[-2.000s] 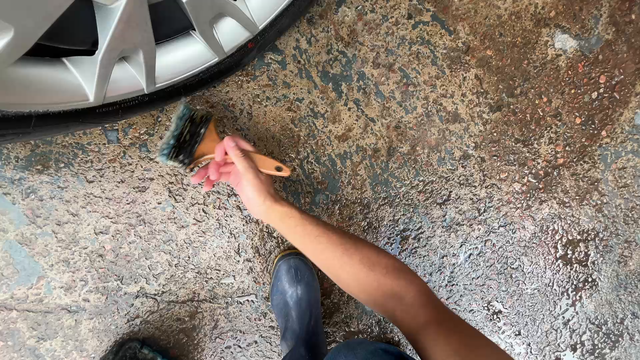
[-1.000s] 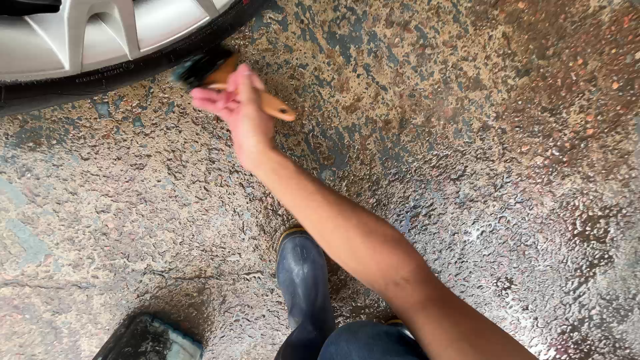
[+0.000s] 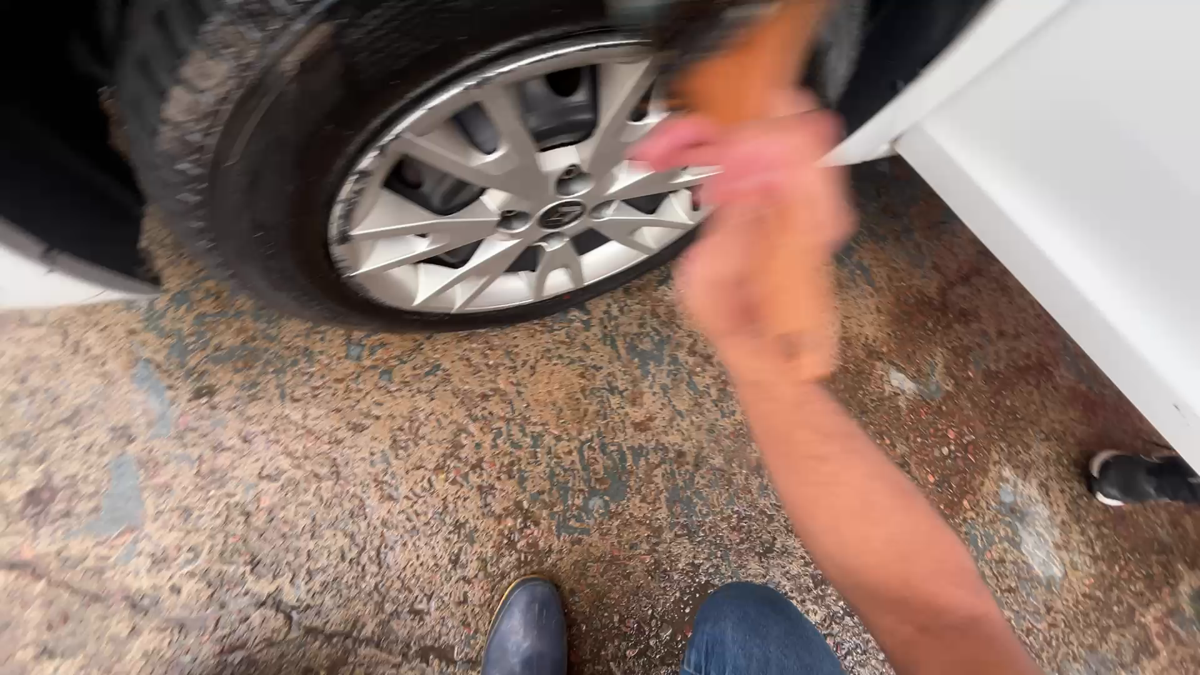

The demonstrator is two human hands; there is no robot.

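Observation:
My right hand (image 3: 764,216) grips the orange handle of a wide brush (image 3: 750,66); both are blurred by motion. The brush's dark head is at the top of the view, in front of the upper right part of the tire. Behind it stands a car wheel with a silver multi-spoke wheel cover (image 3: 487,178) and a black tire (image 3: 272,178). Whether the bristles touch the tire, I cannot tell. My left hand is out of view.
A white car body panel (image 3: 1106,169) runs down the right side. The rough floor (image 3: 375,469) looks damp, with worn paint patches. My rubber boot (image 3: 528,628) and jeans knee (image 3: 755,633) are at the bottom. A dark shoe (image 3: 1139,476) is at the right edge.
My right hand has moved with the brush from low beside the tire up to the wheel's upper right. The view has swung up, showing the whole wheel cover and the body panel.

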